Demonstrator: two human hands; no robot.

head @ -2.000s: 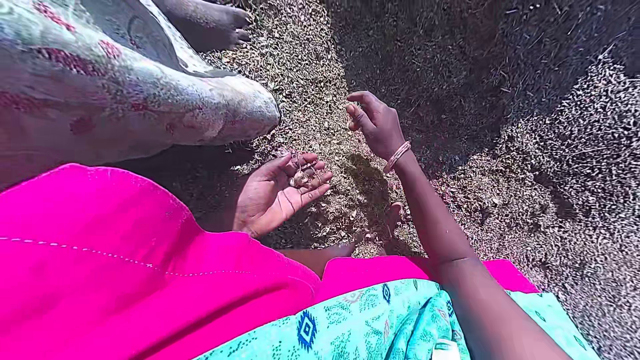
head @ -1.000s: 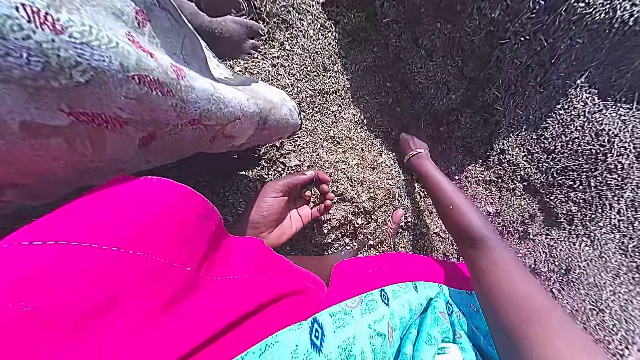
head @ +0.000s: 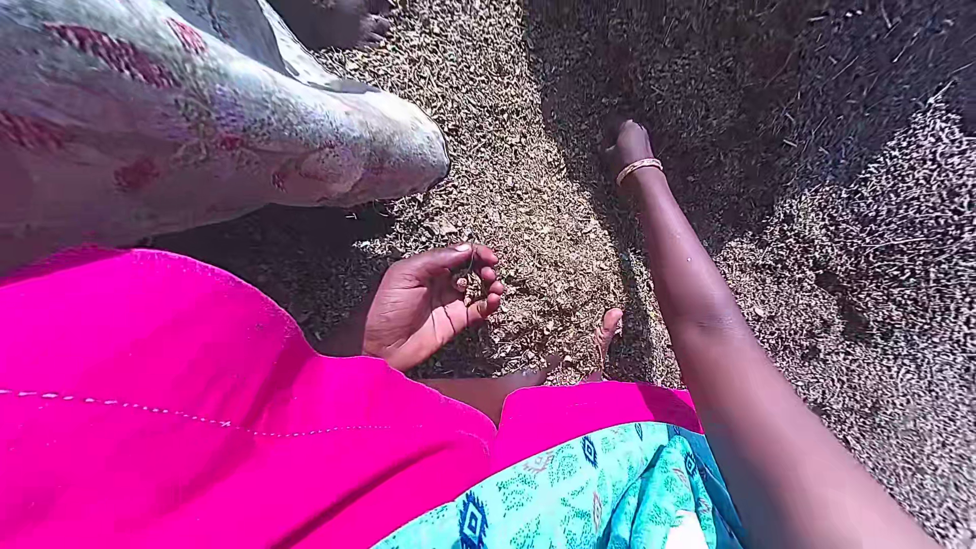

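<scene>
My left hand (head: 431,301) is palm up with curled fingers, near the middle of the view. Small brownish lumps (head: 461,284) lie in it, with thin stalk-like bits; what they are cannot be told. My right hand (head: 631,145), with a light bangle (head: 639,169) at the wrist, reaches down into shadow at the dry plant litter (head: 534,198). Its fingers are mostly hidden, so whether they hold anything does not show.
At the upper left, another person's floral cloth (head: 305,145) covers a bent leg, with a foot (head: 343,19) beyond. My pink garment (head: 191,396) fills the lower left. A bare foot (head: 608,328) rests on the litter between my arms. Darker litter lies at the upper right.
My right hand, raised with fingers pinched two seconds ago, has moved down to the shaded litter. My left hand's fingers, spread flat before, have curled in around the small lumps.
</scene>
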